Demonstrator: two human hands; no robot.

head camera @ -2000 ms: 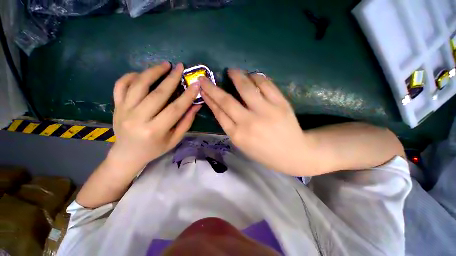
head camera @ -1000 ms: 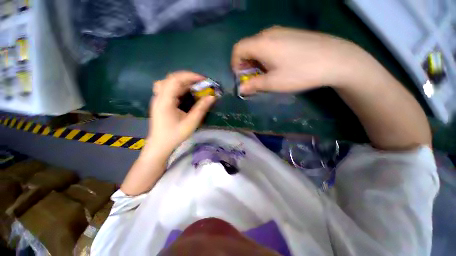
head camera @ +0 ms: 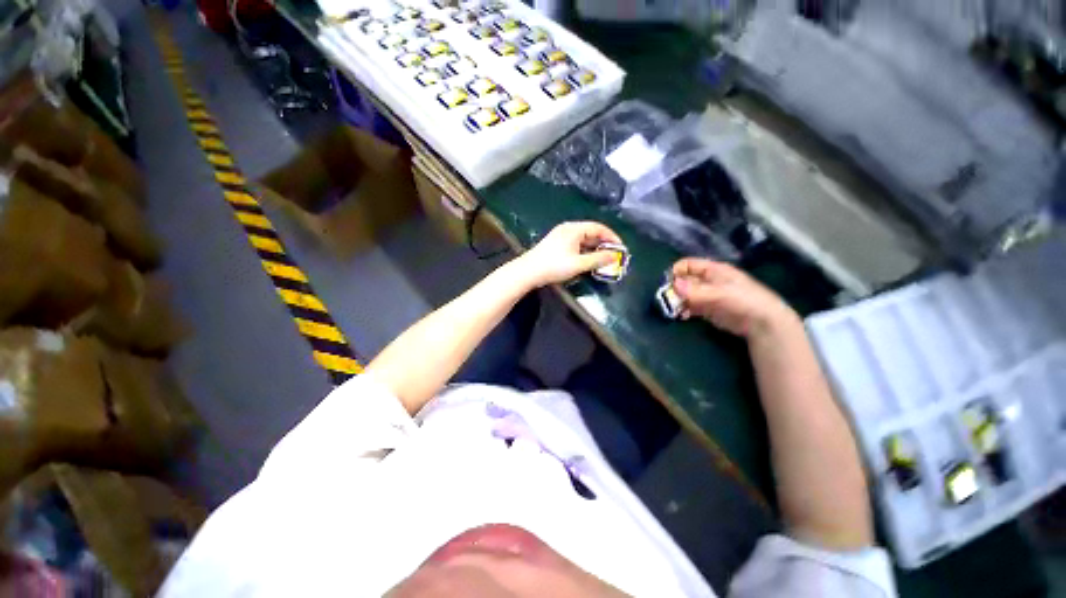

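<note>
My left hand (head camera: 569, 255) is bare and holds a watch housing (head camera: 613, 263) with a pale rim and a yellow-edged battery in it, above the green bench mat. My right hand (head camera: 710, 294) holds a second watch housing (head camera: 670, 297) by its side, to the right of the first. The two housings are apart. A full white blister tray (head camera: 514, 154) with rows of housings lies at the far left end of the bench. A nearly empty blister tray (head camera: 923, 540) with a few yellow-black units lies at the right.
Crumpled clear plastic bags (head camera: 655, 175) with a white label lie at the back of the bench. Brown cartons (head camera: 59, 397) and an open carton (head camera: 333, 187) stand on the grey floor at left, beside hazard tape (head camera: 281, 275). Grey plastic film (head camera: 865, 129) covers things behind the bench.
The view has swung left and shows the full tray. My right hand has come off the bench, and each hand has taken up a housing. The hands are now farther apart.
</note>
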